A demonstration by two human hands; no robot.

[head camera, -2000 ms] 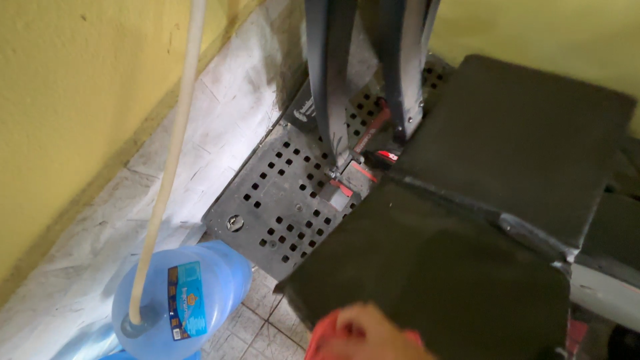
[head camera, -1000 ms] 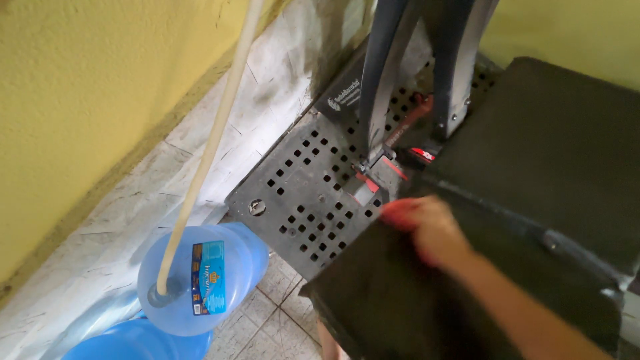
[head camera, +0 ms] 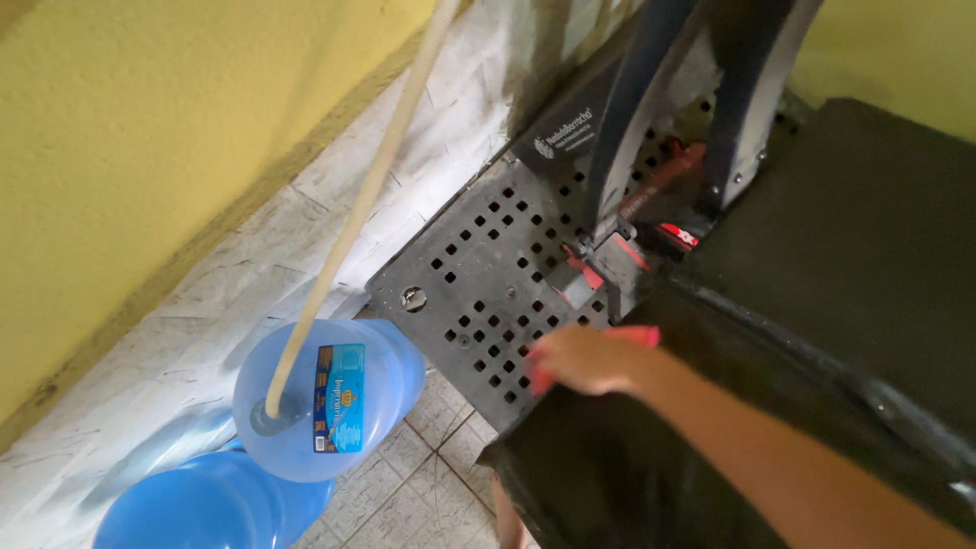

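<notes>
My right hand (head camera: 583, 358), at the end of the arm coming in from the lower right, is closed on a red cloth (head camera: 637, 334) whose ends stick out on both sides. It is over the near left edge of a black padded surface (head camera: 633, 457), beside a dark perforated plate (head camera: 511, 293). Motion blur hides the finger detail. My left hand cannot be seen. Past the right hand, red and grey metal parts (head camera: 602, 267) stand on the plate at the foot of two dark curved uprights (head camera: 637, 114).
A blue water jug (head camera: 297, 358) with a pale hose (head camera: 374, 175) in its neck stands on the tiled floor (head camera: 412, 473) at left. A second blue container (head camera: 179, 503) is below it. A yellow wall (head camera: 191, 99) runs along the left. Another black pad (head camera: 862, 244) lies at right.
The right hand with the red cloth has moved up from the bottom edge of the view, across the near black pad, to its left edge by the perforated plate.
</notes>
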